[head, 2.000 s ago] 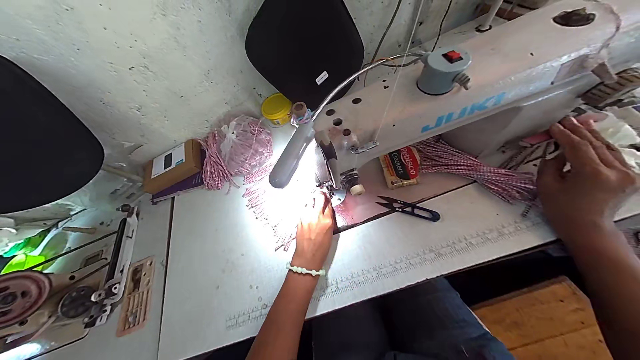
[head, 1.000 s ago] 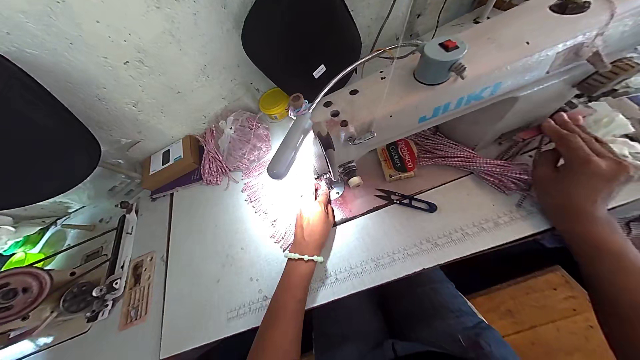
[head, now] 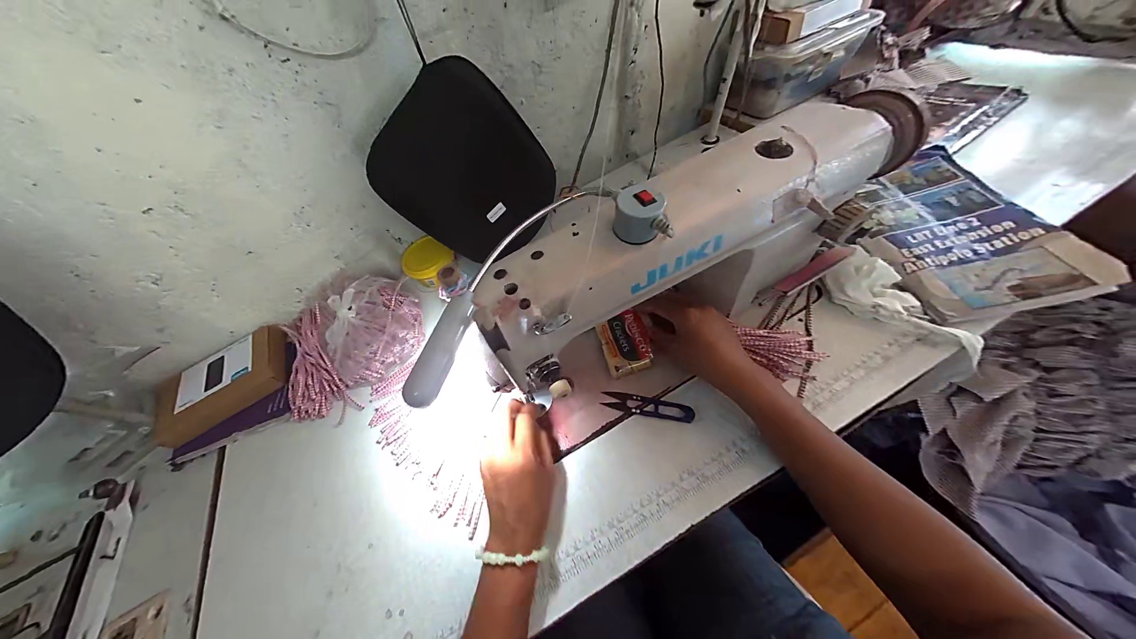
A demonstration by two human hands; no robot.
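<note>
My left hand [head: 516,475], with a pale bead bracelet at the wrist, has its fingertips at the needle area of the Juki sewing machine [head: 674,240]; glare hides whether they grip anything. My right hand [head: 697,337] reaches under the machine's arm, over the bundle of pink-and-white cords [head: 777,351] and beside the Robisco crackers pack [head: 625,344]. Its fingertips are partly hidden, so its grip cannot be told. Thread snips [head: 652,406] lie between my hands. Short pink-and-white strips [head: 417,444] fan out left of the needle under a lit lamp [head: 439,351].
A plastic bag of pink pieces [head: 373,324], a cord bundle [head: 311,373] and a cardboard box [head: 222,382] stand along the wall. A yellow tub [head: 428,261] is behind the lamp. White cloth [head: 874,284], a printed paper bag [head: 994,248] and gathered fabric [head: 1038,382] lie at right.
My right hand has moved left from beside the white cloth to the cord bundle under the machine's arm. My left hand stays at the needle. The view has swung to the right.
</note>
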